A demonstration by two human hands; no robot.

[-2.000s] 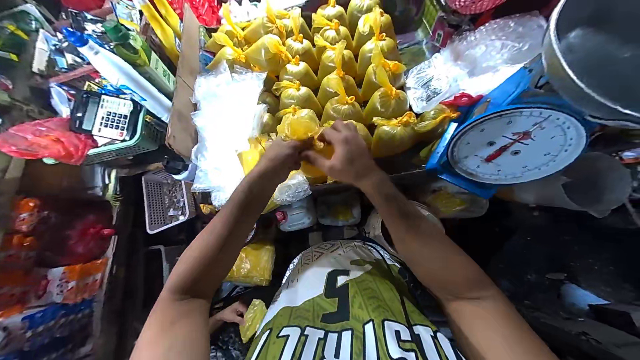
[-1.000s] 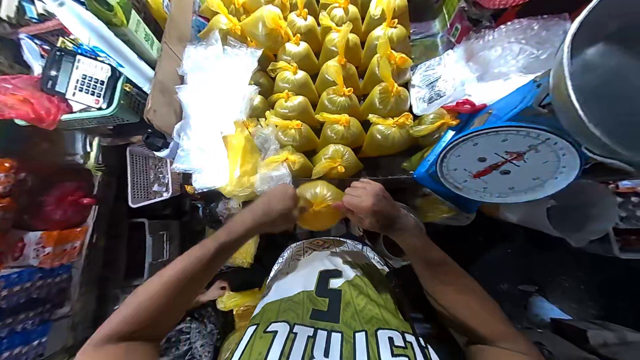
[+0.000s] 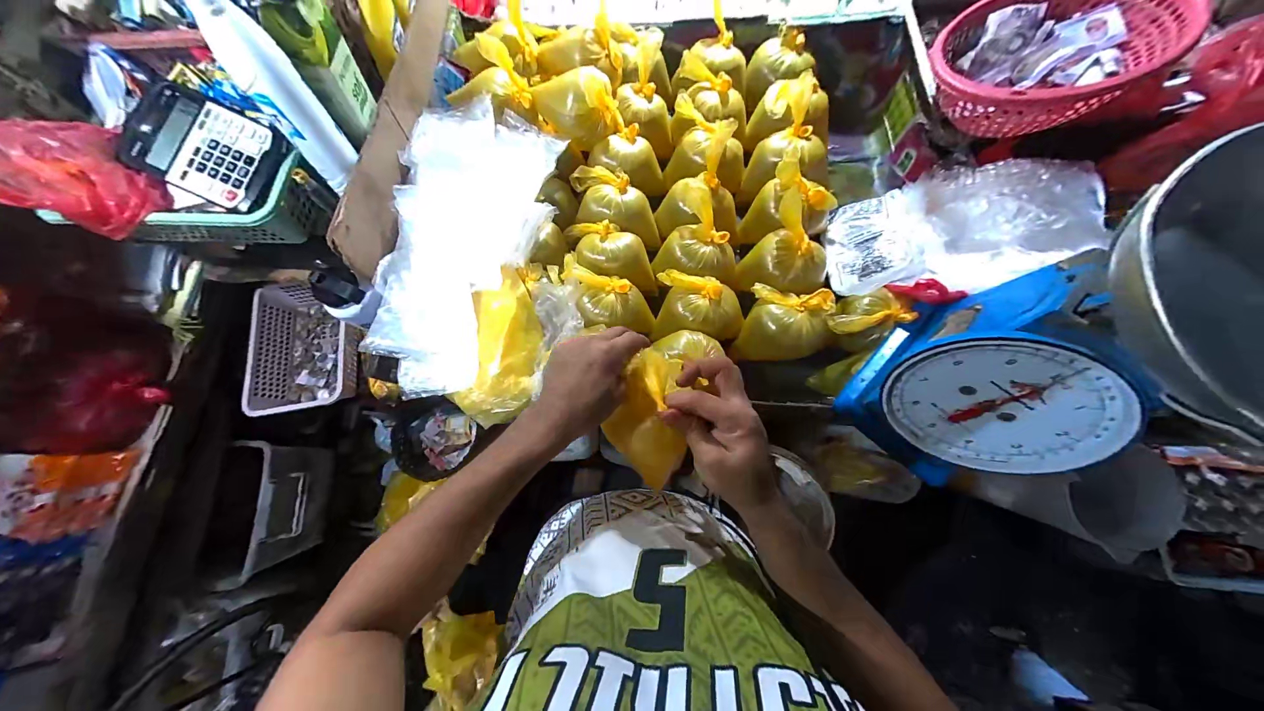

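A filled yellow plastic bag hangs between my hands at the near edge of the table. My left hand grips its upper left side with curled fingers. The fingertips of my right hand pinch the gathered plastic on its right side. Just behind it sits another rounded yellow bag, partly hidden. Beyond stand rows of knotted yellow bags, packed close together. Left of them lies a stack of clear plastic bags, with empty yellow bags at its near end.
A blue dial scale with a metal pan stands at right. Behind it are clear plastic packs and a pink basket with banknotes. At left are a calculator on a green basket and a grey basket.
One second ago my hands held a rounded yellow bag lower, over my lap. Now a bag hangs between them with its plastic gathered, and another sits against the front row.
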